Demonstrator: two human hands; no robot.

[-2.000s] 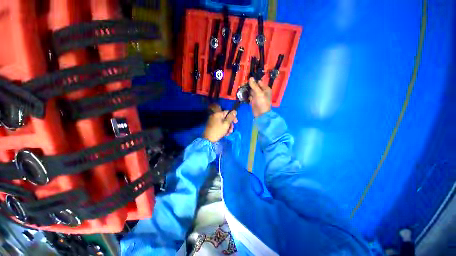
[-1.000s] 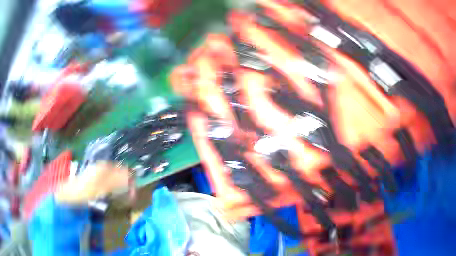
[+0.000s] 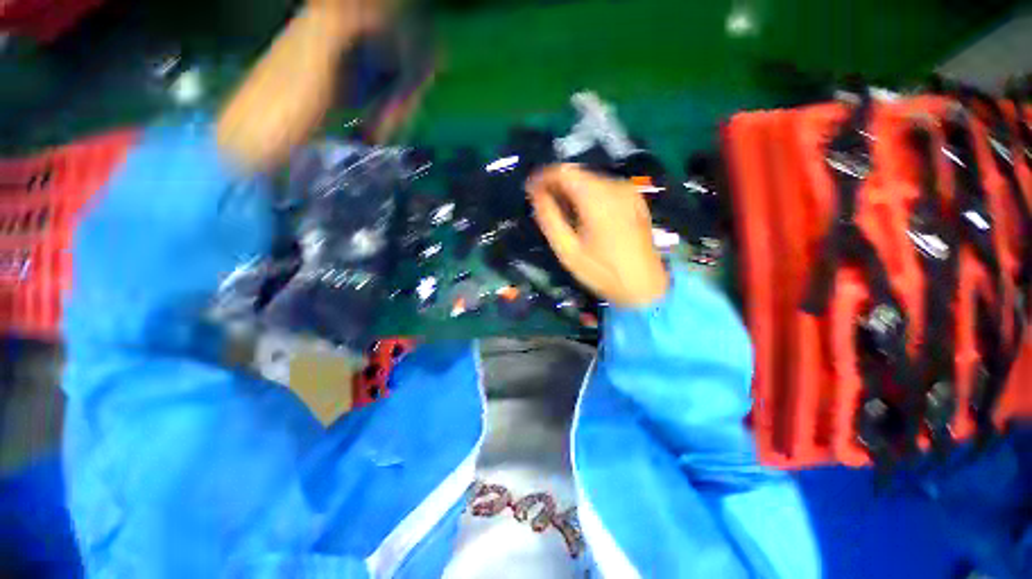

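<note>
My right hand point(image 3: 600, 232) is over the dark heap of watch parts point(image 3: 487, 215) at the near edge of the green bench. Its fingers point up and left, and blur hides whether it holds anything. My left hand point(image 3: 297, 85) is raised at the upper left, strongly blurred and partly cut off by the top edge. A dark blurred shape point(image 3: 390, 68) is beside its fingers; I cannot tell whether it is held. The heap shows small shiny spots and a few orange ones.
Red watch trays point(image 3: 781, 283) stand at the right with strapped watches point(image 3: 934, 249) laid across them. A clear shiny strap bag point(image 3: 340, 226) lies left of the heap. A red tray point(image 3: 51, 226) is at the far left. A pale crumpled piece point(image 3: 594, 127) lies behind the heap on the green bench point(image 3: 543, 62).
The view has turned from the floor tray with watches, past the stacked trays, to the green bench. The watch held between both hands two seconds ago is no longer seen there. The hands are now apart.
</note>
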